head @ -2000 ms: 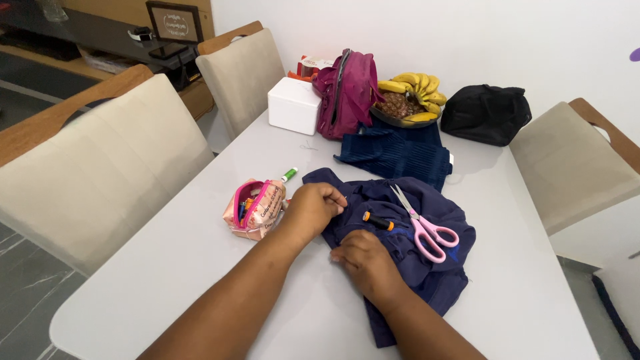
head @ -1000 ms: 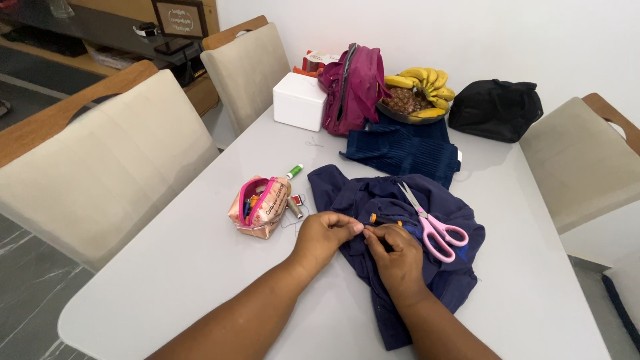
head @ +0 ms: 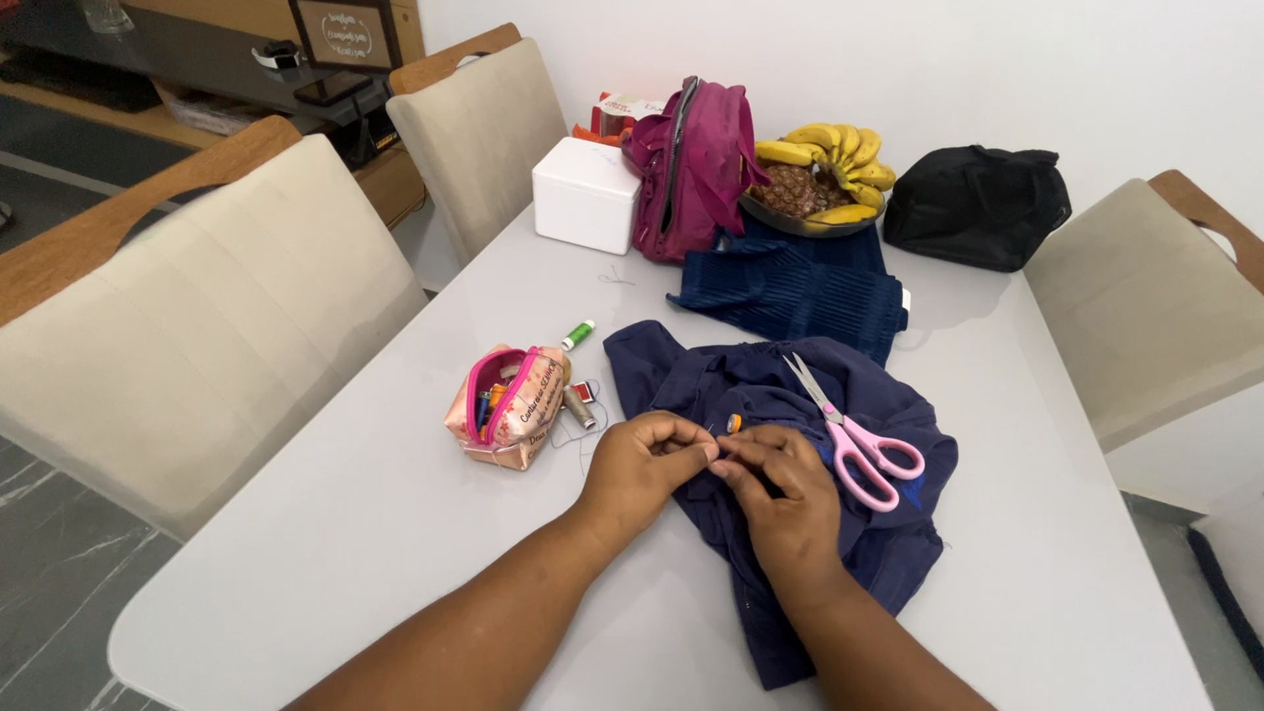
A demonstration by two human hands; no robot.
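My left hand (head: 652,464) and my right hand (head: 785,494) meet fingertip to fingertip above a navy blue garment (head: 869,385). A thin needle seems to stick up from the left fingertips; what the right fingers pinch is too small to tell. Pink-handled scissors (head: 851,434) lie partly open on the cloth, right of my hands. An orange-ended thread spool (head: 734,424) shows just behind the fingers. To the left are a pink zippered pouch (head: 509,407) holding sewing things, a grey thread spool (head: 579,407) with loose thread, a small red packet (head: 584,392) and a green thread spool (head: 579,335).
Farther back on the white table (head: 395,513) are a folded dark blue ribbed cloth (head: 795,291), a white box (head: 587,196), a magenta backpack (head: 691,173), a bowl (head: 815,225) with bananas (head: 839,148), and a black bag (head: 978,205). Chairs (head: 217,326) stand at both sides.
Two seconds ago my hands were apart over the garment; now their fingertips are together. The left hand has moved off the spot beside the pouch, where the grey spool now shows.
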